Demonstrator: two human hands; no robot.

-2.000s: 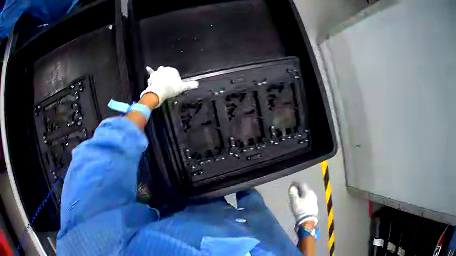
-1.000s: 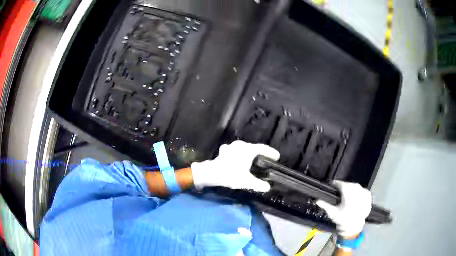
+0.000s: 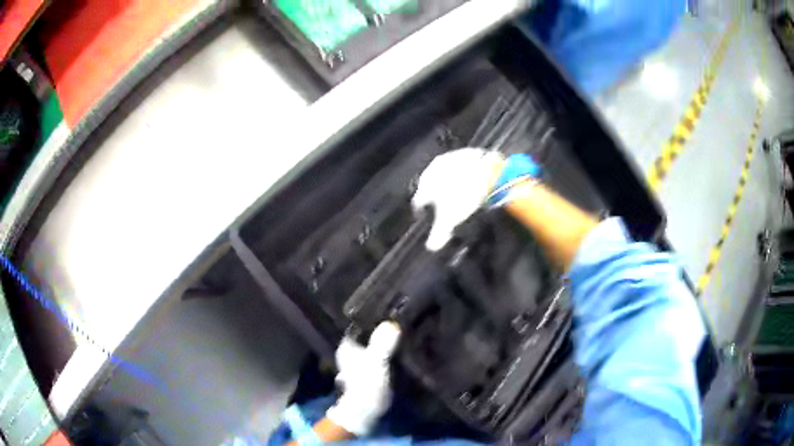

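A black carrier tray (image 3: 470, 305) lies tilted over the black bin (image 3: 622, 187), with dark board-shaped openings and small shiny clips; the image is blurred. My right hand (image 3: 457, 193), in a white glove with a blue wrist strap, grips the tray's far edge. My left hand (image 3: 366, 379), in a white glove with a light blue strap, holds the near left corner, its fingertips partly hidden. More dark tray edges show in the bin beyond and to the right of the hands.
A shiny metal conveyor surface (image 3: 174, 148) with a pale rail (image 3: 287, 152) runs along the bin's left side. Green boards (image 3: 326, 22) sit in a carrier at the top. An orange-red sheet (image 3: 113, 43) is upper left. Another person's blue sleeve (image 3: 609, 39) is beyond the bin.
The view has swung toward the conveyor. My right hand has gone from the bin's near right side to the tray's far edge. The tray, seen edge-on before, now shows its face.
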